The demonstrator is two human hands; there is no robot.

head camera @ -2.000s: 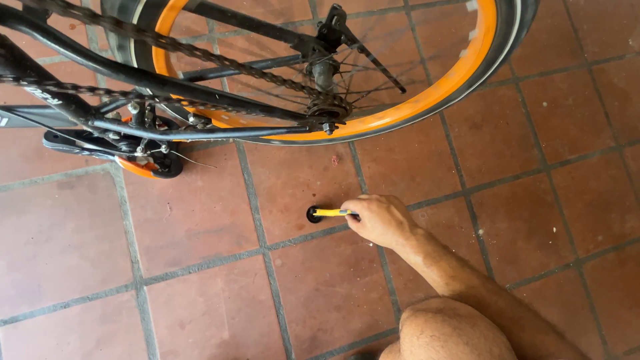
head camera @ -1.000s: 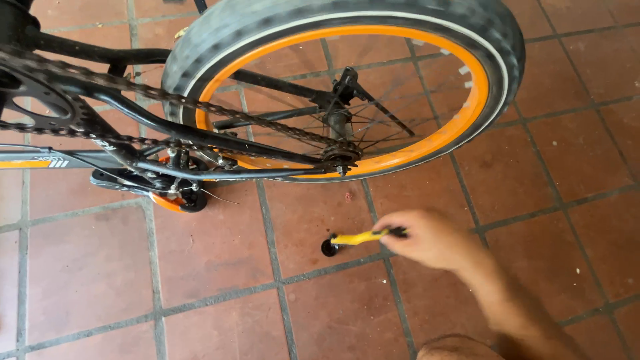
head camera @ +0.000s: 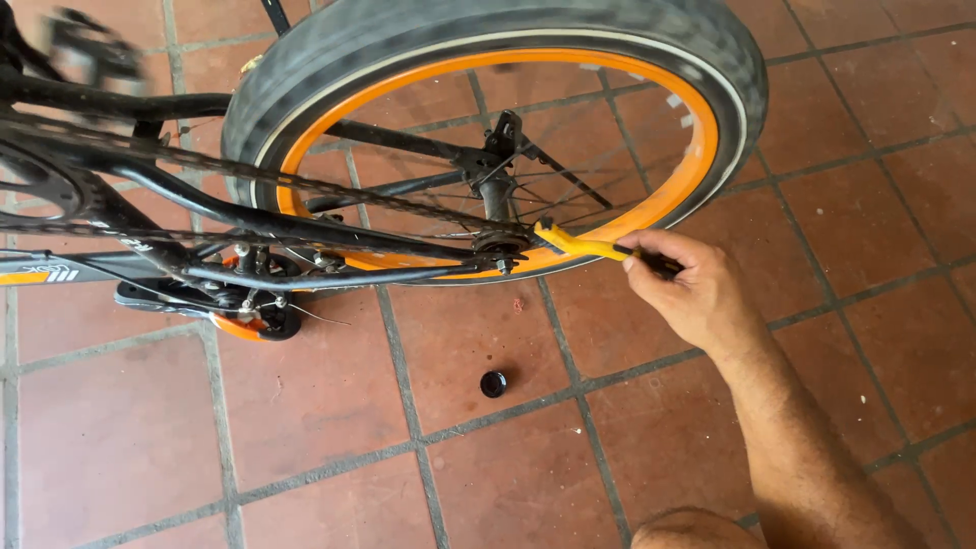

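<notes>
My right hand (head camera: pixel 686 286) grips a yellow toothbrush-like brush (head camera: pixel 583 245) by its dark end. The brush's head is close beside the rear sprocket (head camera: pixel 499 242) of a black bicycle; whether it touches the sprocket or chain I cannot tell. The chain (head camera: pixel 358 194) runs from the sprocket to the chainring (head camera: pixel 34 179) at the left. Behind the brush is the wheel's orange rim (head camera: pixel 682 187), inside a grey-black tyre (head camera: pixel 488 23) blurred as if turning. On the tiles below sits a small round black cap or cup (head camera: pixel 493 383). My left hand is not in view.
The bicycle lies across the upper left, over terracotta floor tiles (head camera: pixel 320 396). A blurred pedal (head camera: pixel 95 49) is at the top left. Under the frame are a black and orange part (head camera: pixel 259 324) and a loose thin cable end (head camera: pixel 320 314). My knee (head camera: pixel 698 530) shows at the bottom edge.
My right hand has lifted the brush from the small black cap on the floor up to the rear sprocket. The cap stays on the tiles. The view has shifted.
</notes>
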